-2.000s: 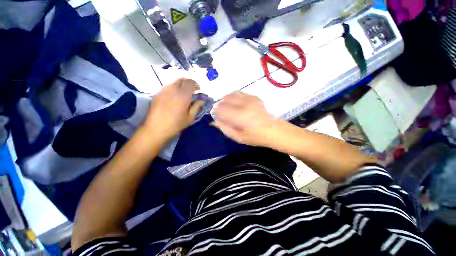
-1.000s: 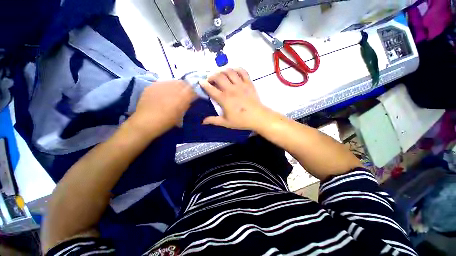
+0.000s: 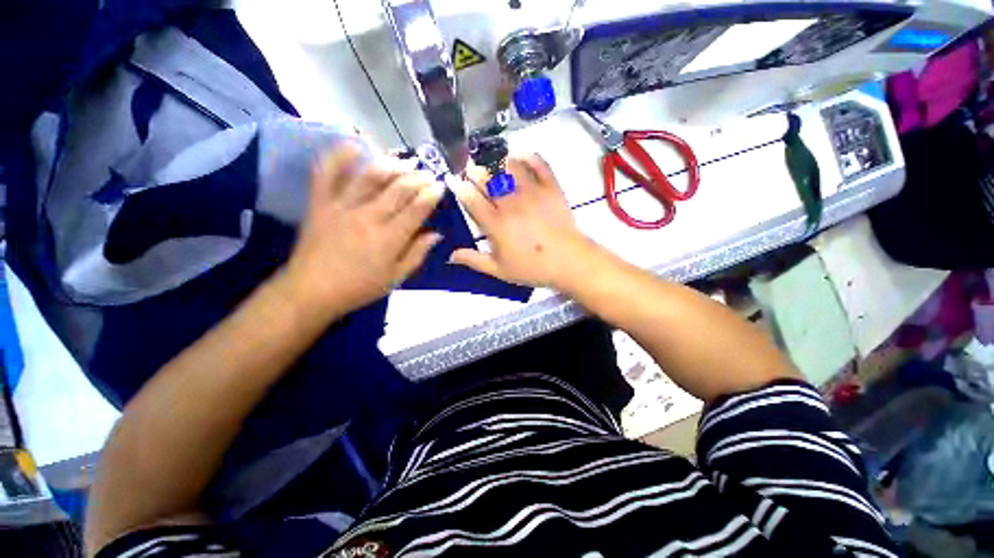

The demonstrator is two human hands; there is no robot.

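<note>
A navy garment panel [image 3: 463,256] lies under both hands at the sewing machine, its paler grey-blue side [image 3: 292,164] showing to the left. My left hand [image 3: 365,223] lies on the cloth left of the needle area, fingers spread and slightly blurred. My right hand [image 3: 523,218] lies flat at the cloth's right edge, fingertips close to the presser foot [image 3: 433,161], thumb apart. Neither hand visibly grips the cloth. The stitching point is partly hidden by the fingers.
Red-handled scissors [image 3: 651,180] lie right of the needle. A dark green tie [image 3: 803,174] is farther right. A ruler strip [image 3: 480,340] runs along the table's front edge. Heaped navy and grey cloth [image 3: 174,262] fills the left. The machine head [image 3: 643,27] stands behind the hands.
The left hand has opened from its curled hold and spread on the cloth. The right hand has flattened beside the foot. The pale flap between the hands no longer shows. The camera view has shifted.
</note>
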